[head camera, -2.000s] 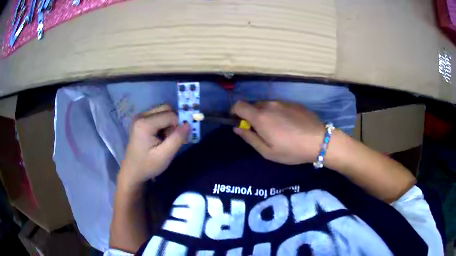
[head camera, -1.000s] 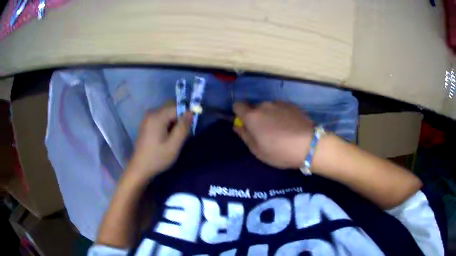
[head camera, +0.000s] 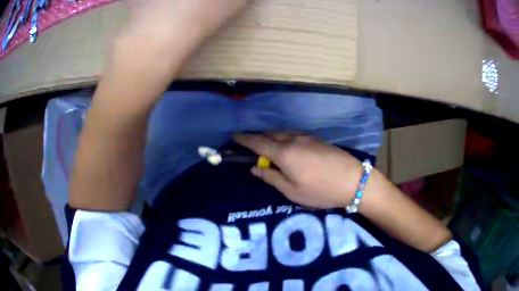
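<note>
My right hand (head camera: 304, 167) is over the lap and holds the black-and-yellow pliers (head camera: 263, 162). Their white-wrapped jaw tips point left and stand slightly apart, with nothing between them. My left arm reaches up over the bench, and my left hand (head camera: 185, 20) is blurred and cut off by the top edge. Its fingers, and anything in them, cannot be seen. Narrow PCB strips (head camera: 33, 25) lie in a loose pile on the pink bubble wrap sheet (head camera: 62, 20) at the upper left.
The bench's curved front edge, covered in brown cardboard (head camera: 284, 51), crosses the upper view. A red-pink bundle (head camera: 503, 25) is at the upper right, with a small shiny whitish patch (head camera: 490, 75) below it. Cardboard boxes (head camera: 427, 149) stand below the bench on both sides.
The panel at the pliers came apart into two narrow pieces, now out of sight. My left hand has moved from the lap up over the bench. The pliers have moved slightly down and left.
</note>
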